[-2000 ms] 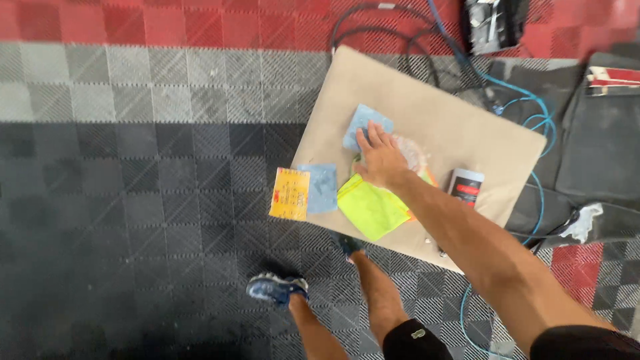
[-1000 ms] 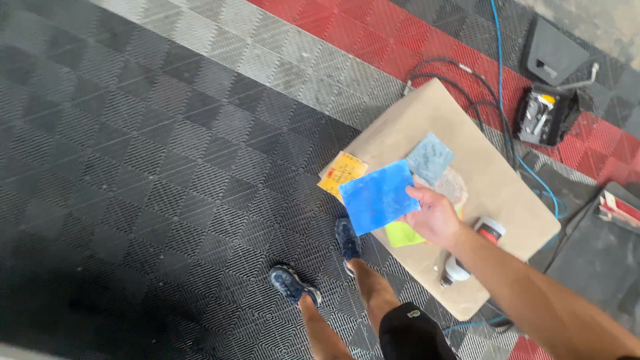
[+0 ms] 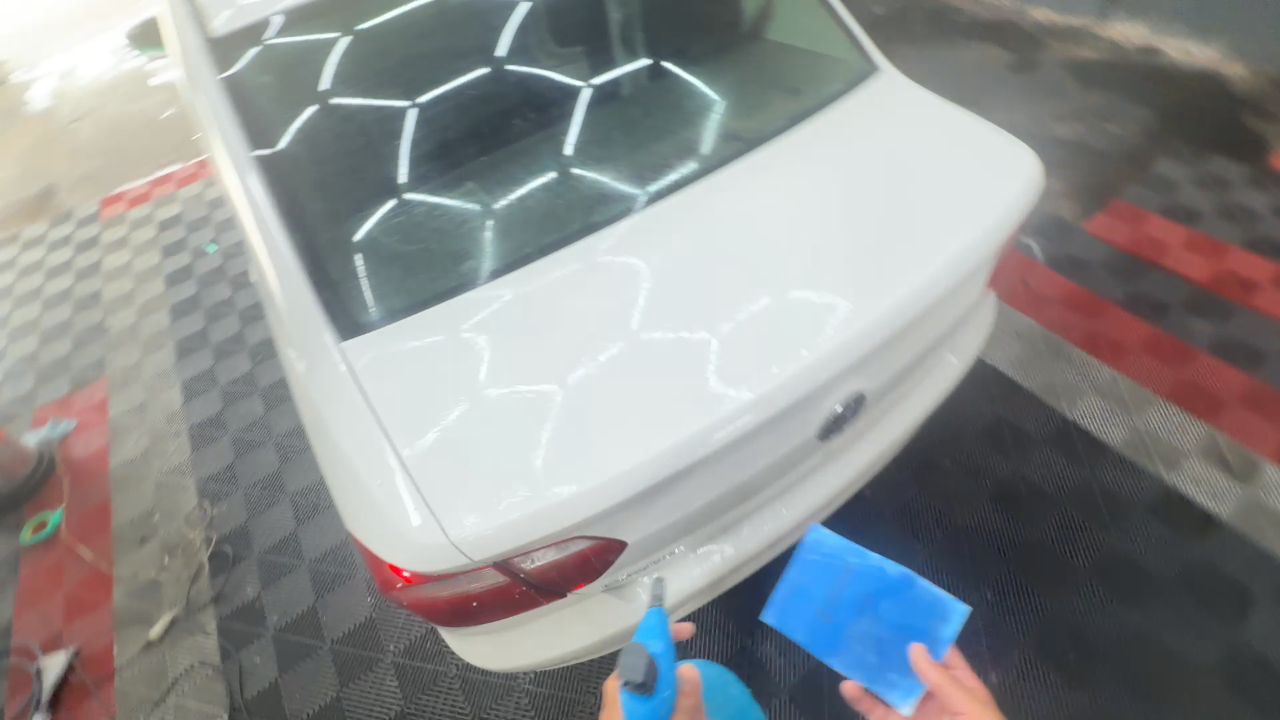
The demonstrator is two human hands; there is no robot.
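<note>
At the bottom centre my left hand is wrapped around a blue tool with a dark metal tip, which points up toward the car's rear bumper. Whether the tip touches anything cannot be told. To the right, my right hand pinches the lower corner of a flat blue sheet, held over the dark floor beside the bumper. A white car's trunk lid fills the middle, with a red tail light just left of the tool tip and a badge on the rear face.
The rear window reflects hexagonal lights. Black, grey and red floor tiles surround the car. At the left lie a green tape roll, thin cables and part of an orange object.
The view has swung from the paper-covered surface to the white car's rear. The blue sheet is still in my right hand, and my left hand with the blue tool has come into view.
</note>
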